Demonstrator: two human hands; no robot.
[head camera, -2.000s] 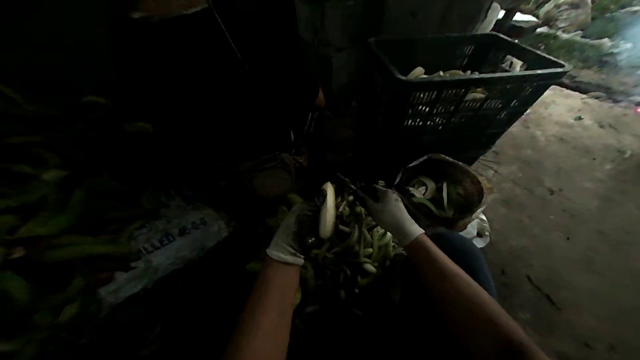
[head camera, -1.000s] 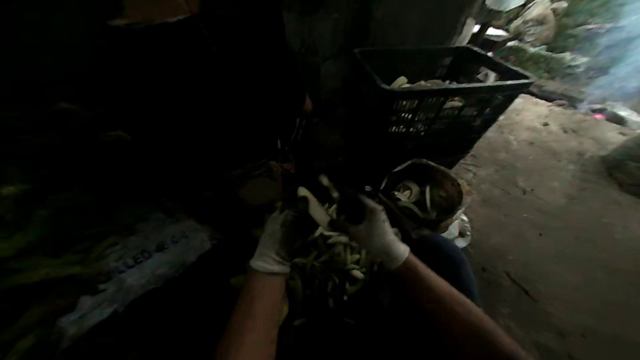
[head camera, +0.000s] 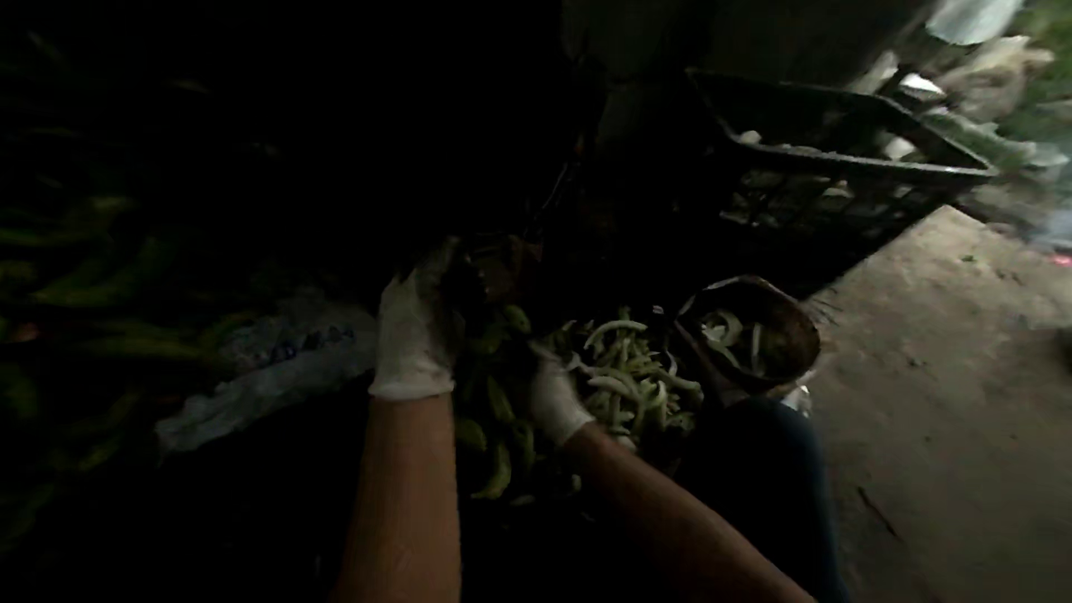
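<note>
My left hand (head camera: 419, 327), in a pale glove, reaches forward left of centre; its fingertips fade into the dark, and whether it holds anything cannot be made out. My right hand (head camera: 553, 389), also gloved, is blurred and lies low over green bananas or plantains (head camera: 500, 402). Its fingers are too dark to read. Right of it lies a heap of pale green peel pieces (head camera: 628, 377). A round, worn container (head camera: 791, 343) with some pale peel strips in it stands beside the heap, near my knee.
A dark slatted plastic crate (head camera: 854, 159) with pale pieces inside stands at the upper right. A white printed sack (head camera: 276, 368) lies left of my left hand, with more green fruit (head camera: 126, 335) beyond it. Concrete floor (head camera: 938, 377) stretches along the right.
The pale peeled fruit seen between my hands earlier no longer shows there. My left hand has reached forward, and my right hand has moved off the peel heap toward the green fruit.
</note>
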